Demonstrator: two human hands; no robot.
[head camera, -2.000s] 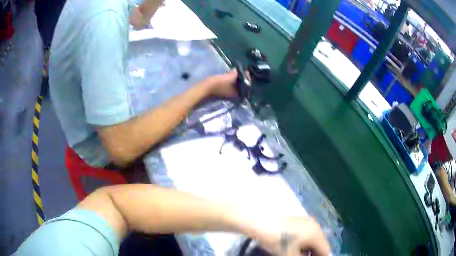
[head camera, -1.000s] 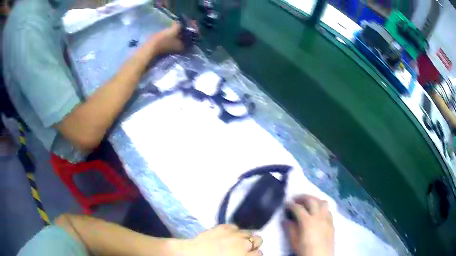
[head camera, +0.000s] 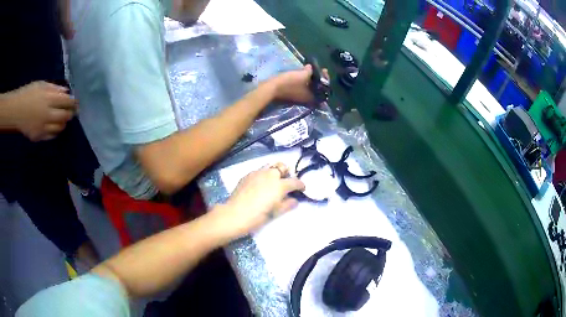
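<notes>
My left hand point(head camera: 264, 195) reaches over the white sheet point(head camera: 282, 232). Its fingertips are at the near end of one black yoke point(head camera: 313, 199), partly hidden by the fingers; I cannot tell whether they grip it. Several more thin black yokes point(head camera: 359, 191) lie loose just beyond. A part-built headphone point(head camera: 354, 278) lies on the sheet nearer to me, its headband point(head camera: 313, 260) curving around the left and far side of the black ear cup. No hand touches it. My right hand is not in view.
A labelled plastic bag point(head camera: 290, 133) lies beyond the yokes. A neighbouring person's forearm point(head camera: 211, 139) crosses the bench at the left, a dark part in the hand. The green conveyor point(head camera: 434, 179) runs along the right. Another person's hand point(head camera: 49, 111) shows far left.
My left hand has moved from the headphone to the yokes. My right hand has left the picture. The headphone now lies untouched on the sheet. The view has shifted.
</notes>
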